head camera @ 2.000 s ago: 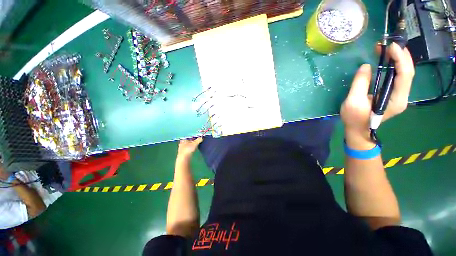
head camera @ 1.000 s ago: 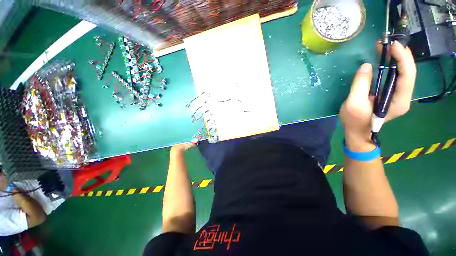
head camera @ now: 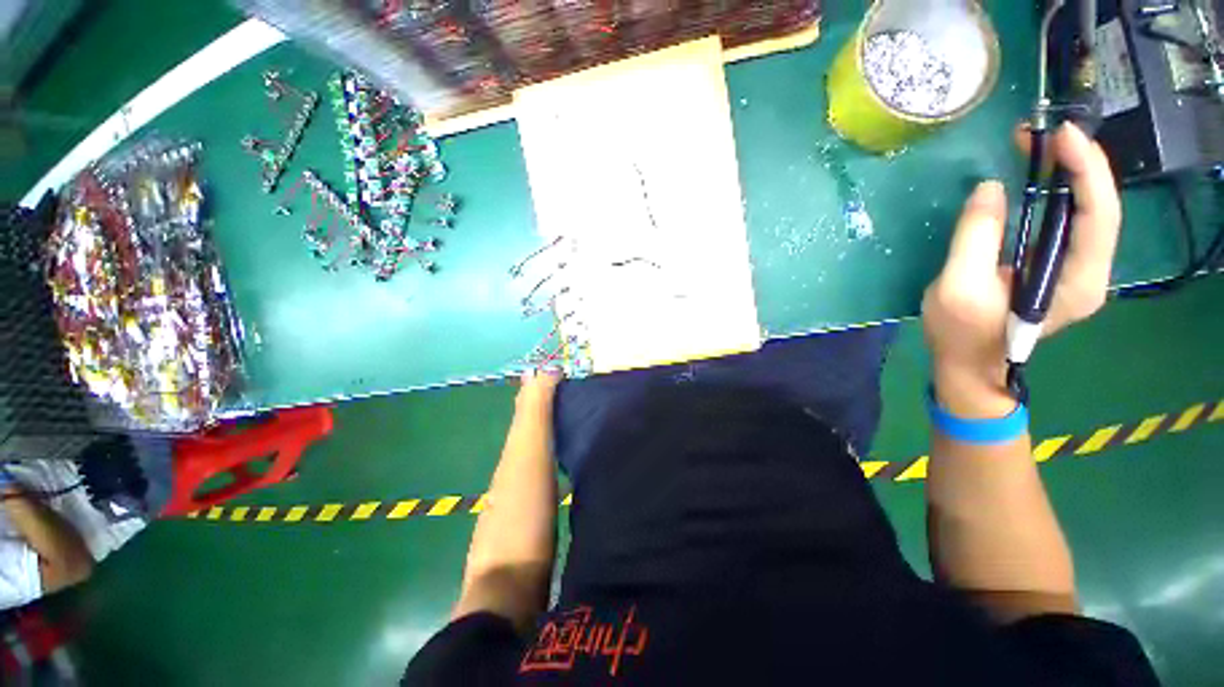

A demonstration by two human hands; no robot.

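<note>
My right hand is closed around the soldering iron, a black handle with a white end, above the right part of the bench. The paper-covered work board lies at the bench's front edge. A PCB strip with thin red and black wires lies along its lower left edge. Loose dark wires lie on the paper. My left hand is small at the strip's lower end, by the bench edge. Its fingers are unclear, so I cannot tell whether it grips the strip.
A tall stack of trays stands beyond the board. Wired board strips and bagged assemblies lie left. A yellow-green tin and black box stand right. A red stool and a person's arm show lower left.
My left hand has shifted right, closer to the strip's lower end. One loose wire on the paper now stands more lengthwise, further up. My right hand still holds the iron in nearly the same place.
</note>
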